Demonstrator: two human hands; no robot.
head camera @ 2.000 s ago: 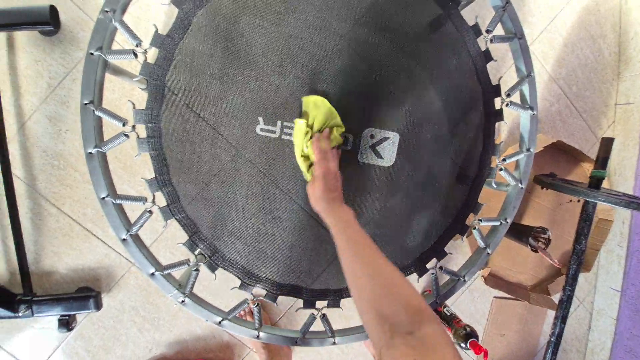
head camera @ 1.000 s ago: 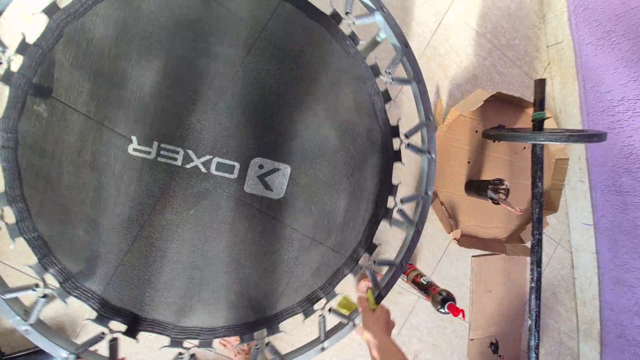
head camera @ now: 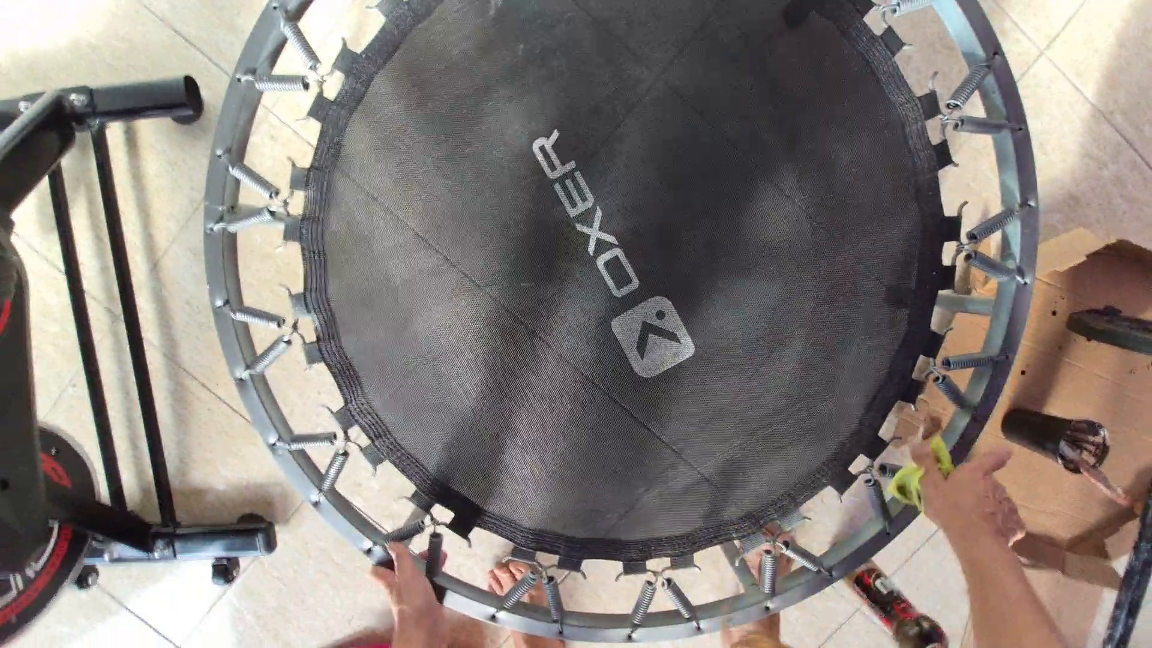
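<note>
The round mini trampoline fills the middle, with a black mat (head camera: 504, 297) bearing white brand lettering, coil springs (head camera: 641, 605) and a grey metal frame (head camera: 236, 360). At the lower left my left hand (head camera: 412, 589) grips the frame, thumb over its outer edge. My right hand (head camera: 967, 495) is at the frame's lower right, by the springs, holding a yellow-green cloth (head camera: 920, 474) between the fingers. Part of the cloth is hidden by the fingers.
Left stands black exercise equipment (head camera: 135, 315) with tubular legs. At right lie an opened cardboard box (head camera: 1071, 360) and a black cylindrical container (head camera: 1048, 436), near a dark bar (head camera: 1136, 576). A bottle (head camera: 891, 603) lies below the frame. Bare feet (head camera: 508, 576) show under the trampoline's near edge.
My right hand has gone from the middle of the mat to the frame's lower right with the cloth. My left hand now shows on the frame. The trampoline's lettering has turned in view.
</note>
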